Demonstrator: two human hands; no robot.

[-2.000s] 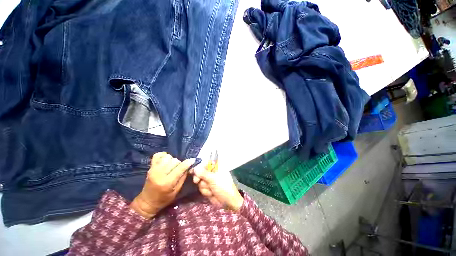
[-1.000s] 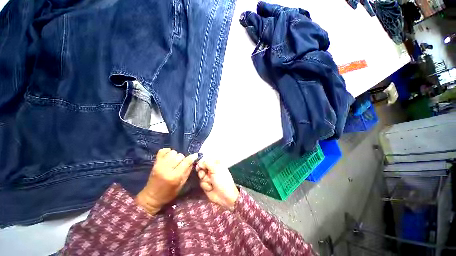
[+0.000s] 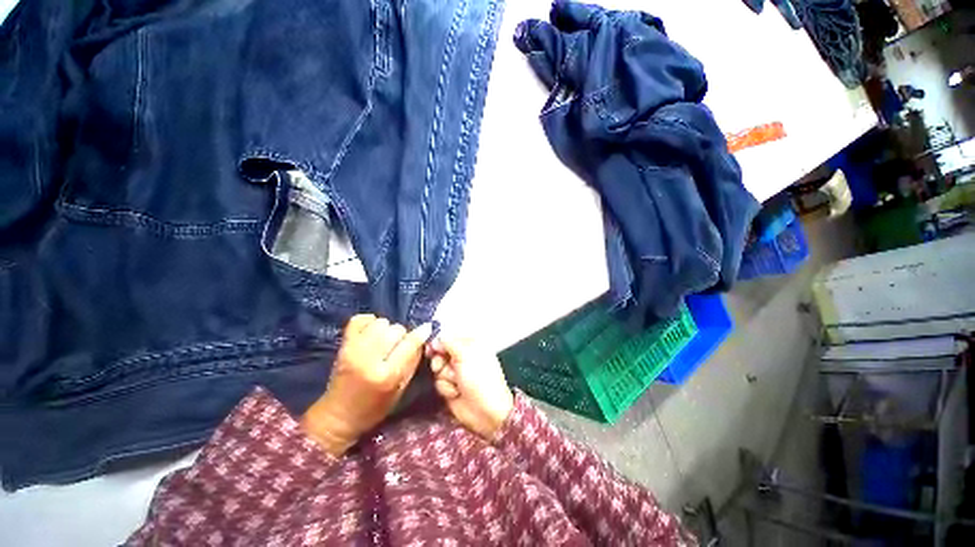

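Observation:
A dark blue denim jacket (image 3: 192, 160) with pale topstitching lies spread at the left, its armhole (image 3: 310, 230) open and showing a pale inside. My left hand (image 3: 369, 374) pinches the jacket's lower right corner, and a small dark bit of cloth sticks out at its fingertips. My right hand (image 3: 467, 385) is curled right beside it, its fingertips meeting the same corner. No snips show in my right hand now; whether they are hidden in the fist, I cannot tell.
A crumpled second denim garment (image 3: 663, 160) hangs over the edge of the white table (image 3: 535, 267). A red-orange strip (image 3: 756, 136) lies beyond it. A green crate (image 3: 609, 363) and blue crates (image 3: 700, 337) stand below the edge. A metal rack (image 3: 887, 395) stands at the right.
The orange snips seen at my right fingers two seconds ago no longer show. My hands have closed together at the corner and shifted slightly right. The view has turned slightly.

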